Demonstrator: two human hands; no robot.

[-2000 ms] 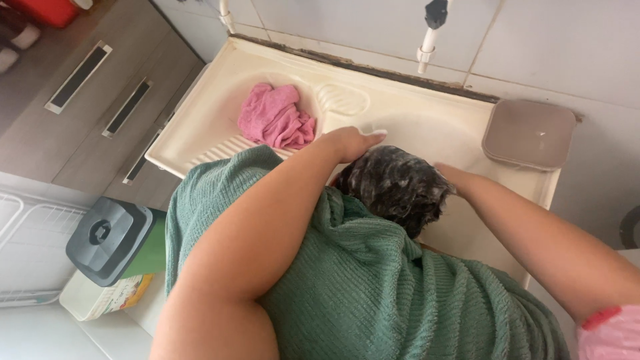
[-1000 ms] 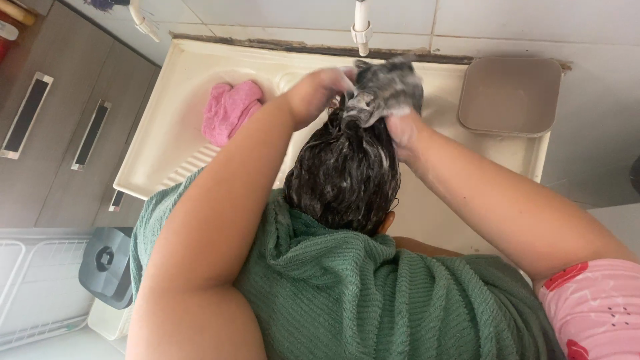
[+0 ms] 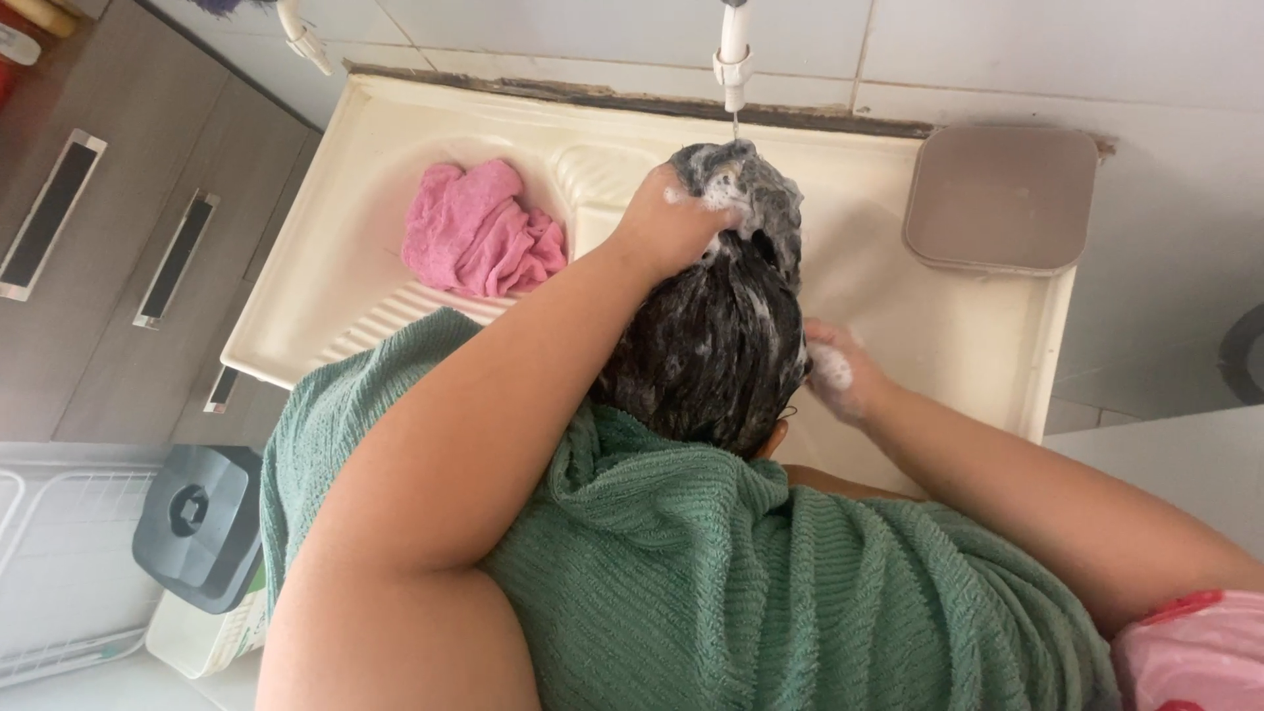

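A person with wet, lathered dark hair (image 3: pixel 726 346) bends over a cream laundry sink (image 3: pixel 948 346), a green towel (image 3: pixel 632 573) over the shoulders. My left hand (image 3: pixel 681 217) grips the foamy gathered hair at the top of the head; some of its fingers are hidden in the lather. My right hand (image 3: pixel 844 370), with suds on it, is at the right side of the head, its fingertips by the hair near the ear; whether they press on it is hard to see. Just above the hair, a thin stream runs from a white tap (image 3: pixel 734 74).
A pink cloth (image 3: pixel 481 229) lies in the sink's left basin beside the ribbed washboard. A brown plastic basin (image 3: pixel 1002 197) sits at the right rim. Another white spout (image 3: pixel 304 39) is at upper left. Drawers with dark handles (image 3: pixel 176 259) and a grey-lidded bin (image 3: pixel 202 523) stand at left.
The head was lower and partly hidden two seconds ago. My right hand has left the gathered hair and come down to the side of the head. My left hand remains at the hair.
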